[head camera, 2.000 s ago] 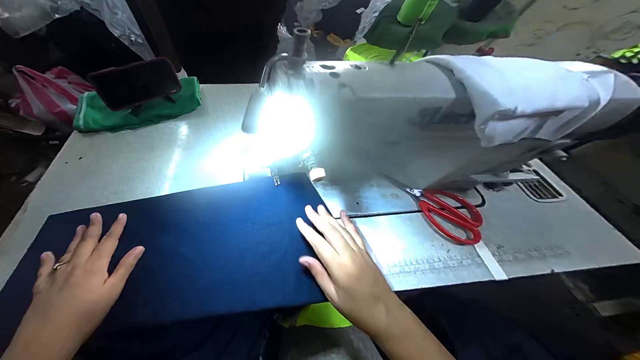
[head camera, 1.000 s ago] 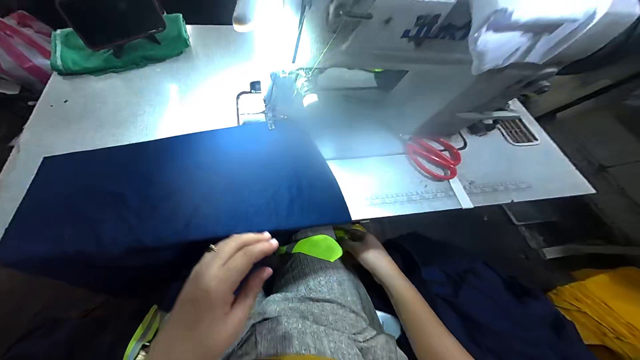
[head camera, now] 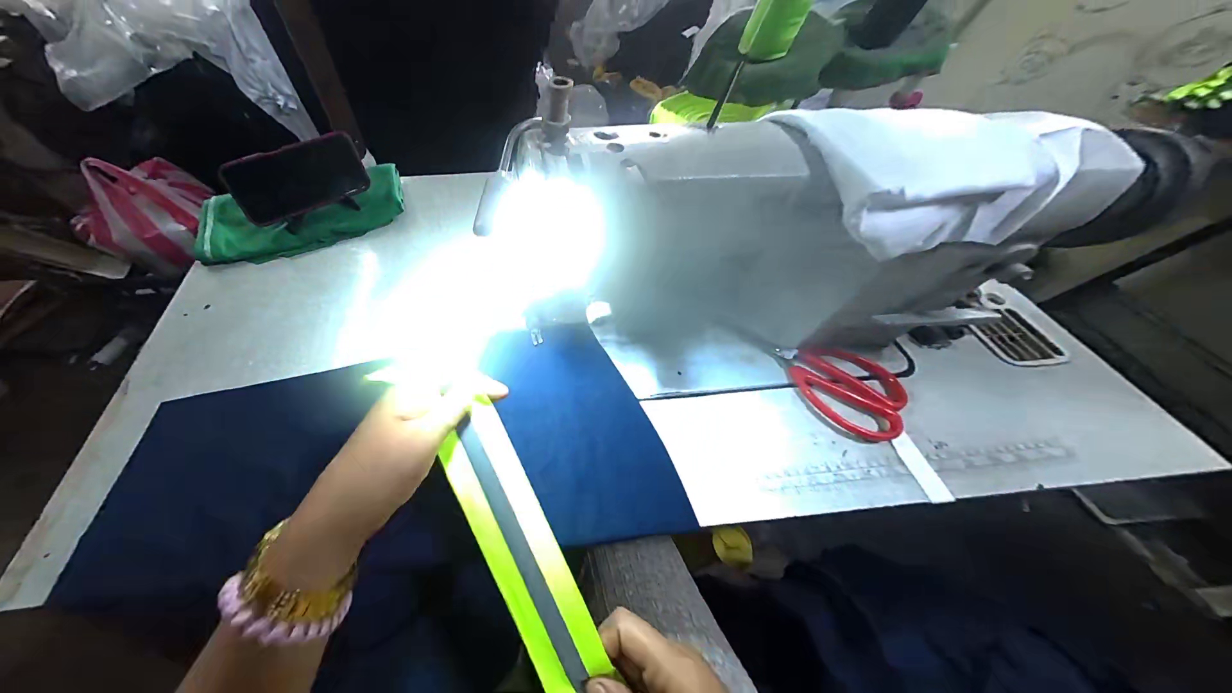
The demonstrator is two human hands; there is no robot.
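My left hand point(head camera: 423, 419) grips the upper end of a fluorescent yellow-green reflective tape with a grey centre stripe point(head camera: 525, 539), over the navy fabric; glare from the lamp washes out its fingertips. Lower down, at the bottom edge of the view, my right hand point(head camera: 654, 659) pinches the same tape, which slants between both hands. Navy blue fabric point(head camera: 597, 452) lies on the table, its far edge at the presser foot point(head camera: 536, 332) of an industrial sewing machine point(head camera: 712, 231). Red-handled scissors point(head camera: 852, 393) rest to the right, beside the machine bed.
A phone point(head camera: 295, 178) leans on a folded green cloth point(head camera: 308, 226) at the back left, near a striped plastic bag point(head camera: 144, 212). White cloth point(head camera: 943, 173) drapes over the machine arm. A white strip point(head camera: 922, 470) and printed ruler marks point(head camera: 818, 472) lie near the table's front edge.
Both hands were flat on the navy fabric, then down by the lap near the yellow-green material. Now the tape is stretched between them, with my left hand up over the fabric. The view has tilted back up.
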